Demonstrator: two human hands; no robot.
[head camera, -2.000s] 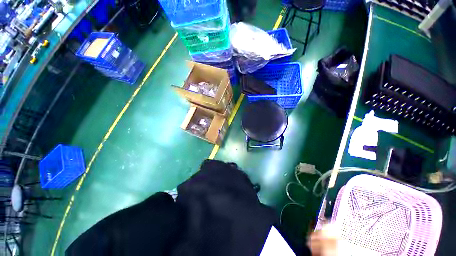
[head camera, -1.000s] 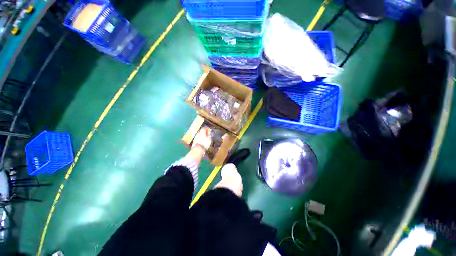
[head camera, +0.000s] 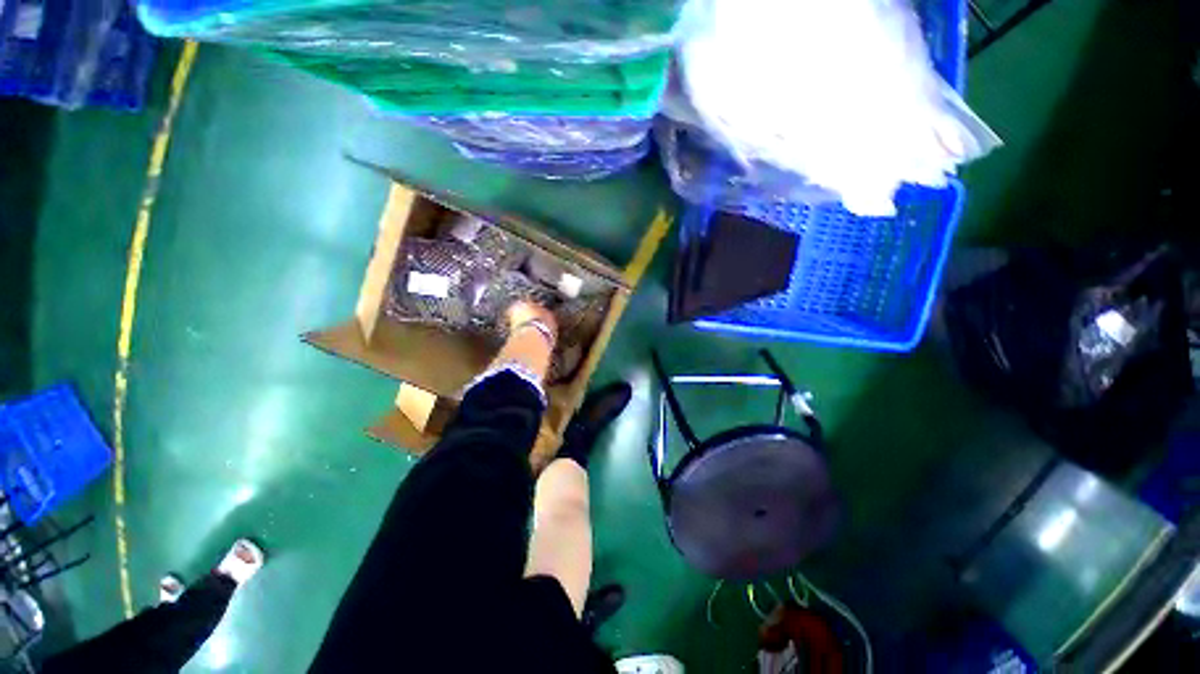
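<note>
An open brown cardboard carton (head camera: 384, 263) stands on the floor in front of me and holds clear plastic bags with grey contents. One bag (head camera: 461, 292) with a white label lies across its left part. My left hand (head camera: 530, 323) reaches down into the carton at this bag's right end. Its fingers are small and blurred, so I cannot tell if they grip the bag. A second carton (head camera: 419, 408) is below, mostly hidden by the first one's flap and my sleeve. My right hand is out of view.
A round stool (head camera: 750, 507) is right of my leg. A blue crate (head camera: 908, 296) with a dark piece stands beyond it, under a white plastic bundle (head camera: 816, 99). Wrapped green crates (head camera: 526, 79) are behind the cartons. A black-lined bin (head camera: 1079, 349) is at right. Another person's feet (head camera: 242, 561) show lower left.
My view has moved closer to the cartons. My left hand has gone from the lower carton to the upper one. Another person's feet have appeared at the lower left.
</note>
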